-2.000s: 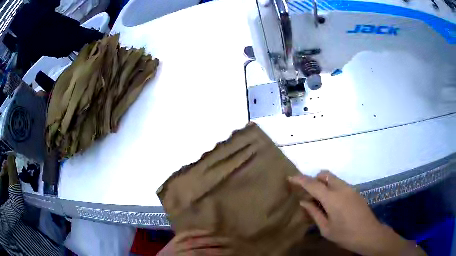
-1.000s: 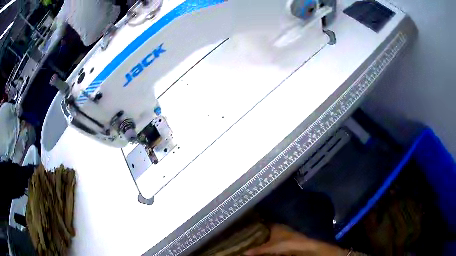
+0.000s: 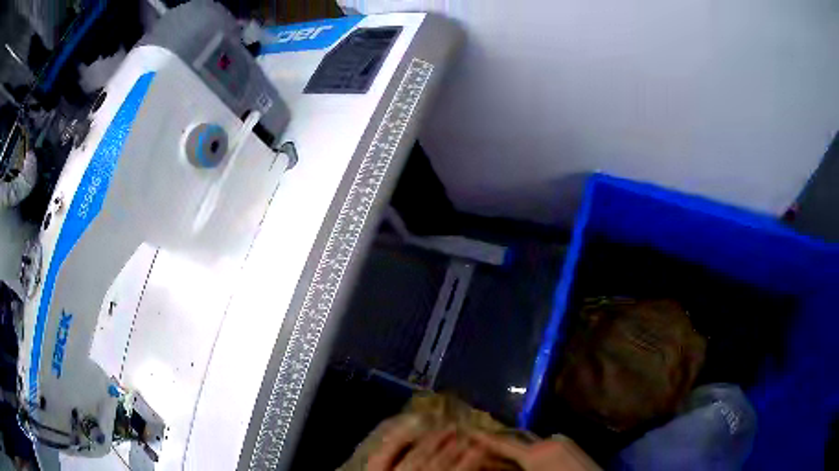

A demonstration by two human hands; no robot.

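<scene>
A brown cloth piece point(image 3: 446, 410) is bunched up at the bottom edge, in front of the table's edge and left of the blue bin. My right hand point(image 3: 460, 451) is closed on it, blurred and cut off by the bottom edge. I cannot make out a separate left hand. The blue plastic bin point(image 3: 557, 304) holds brown cloth point(image 3: 635, 359) and a pale grey-blue item point(image 3: 695, 432).
The white sewing machine point(image 3: 120, 184) stands at the left, its needle area point(image 3: 138, 428) low left. The table's ruler edge point(image 3: 345, 230) runs diagonally between machine and bin. A metal frame part point(image 3: 442, 322) is below the table. A pale wall or floor surface point(image 3: 644, 92) fills the upper right.
The view has swung right and down from the table to the bin. My right hand and the brown piece have left the tabletop and are now beside the bin. The fanned stack is out of view.
</scene>
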